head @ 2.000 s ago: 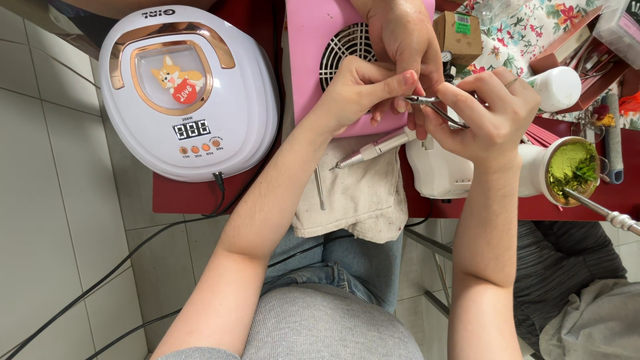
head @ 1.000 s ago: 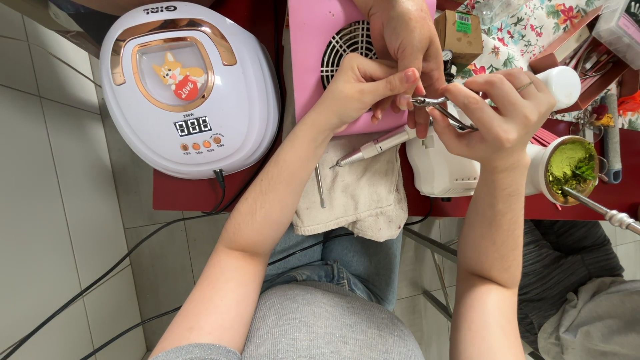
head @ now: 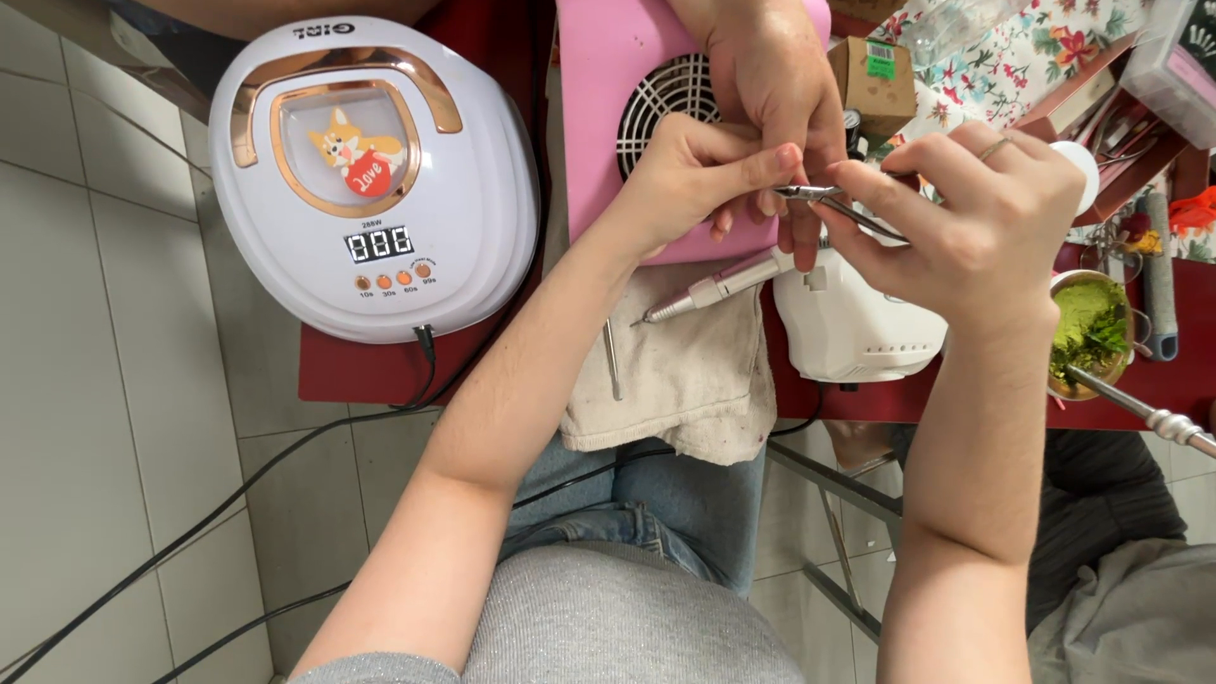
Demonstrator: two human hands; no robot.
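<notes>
My right hand (head: 969,218) grips metal cuticle nippers (head: 860,207), whose jaws meet a fingertip of another person's hand (head: 779,90). With thumb and fingers, my left hand (head: 708,180) holds that person's finger; which finger is partly hidden. Both hands are over the edge of a pink nail dust collector (head: 603,123) with a round fan grille (head: 655,104). Just below lies a nail drill handpiece (head: 717,287) on a beige cloth (head: 684,380). A thin metal tool (head: 612,361) rests on the cloth near my left forearm.
A white nail lamp (head: 456,237) stands at left, its black cable hanging off the red table (head: 342,370). Beside my right forearm are a white machine (head: 855,323) and a cup of green herbs (head: 1092,332) with a metal straw (head: 1149,410). A cardboard box (head: 871,85) sits farther back.
Compared with two seconds ago, my right hand has turned and shifted slightly, and more of the nippers' handles shows. My left hand keeps its hold on the other person's finger.
</notes>
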